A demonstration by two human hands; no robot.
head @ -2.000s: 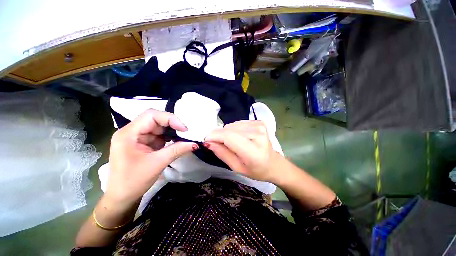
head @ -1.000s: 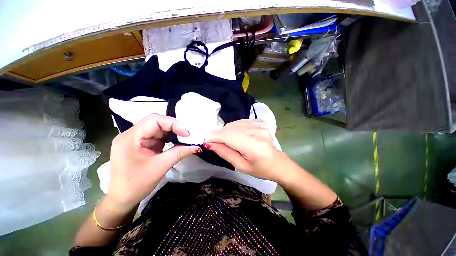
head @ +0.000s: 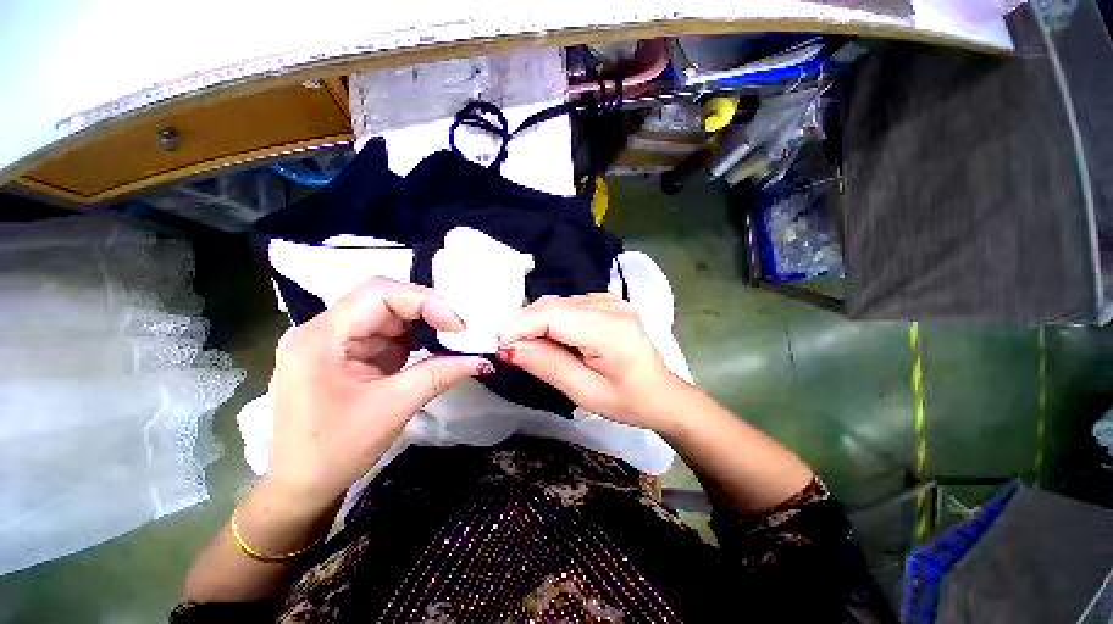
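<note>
A black garment lies over a white lap cloth, with thin black straps looped at its top near the table. A rounded white cup lining shows inside the black fabric. My left hand pinches the black edge below the cup between thumb and fingers. My right hand pinches the same edge just to the right, the two thumb tips almost touching. A needle or thread cannot be made out.
The white tabletop with a wooden drawer runs across the front. Lace-edged white fabric hangs at left. A grey fabric bin and a blue crate stand at right. Another grey and blue bin is at lower right.
The fingers of my right hand have shifted and curled slightly at the edge. The white cup lining looks narrower, with more black fabric to its right. My left hand has barely moved.
</note>
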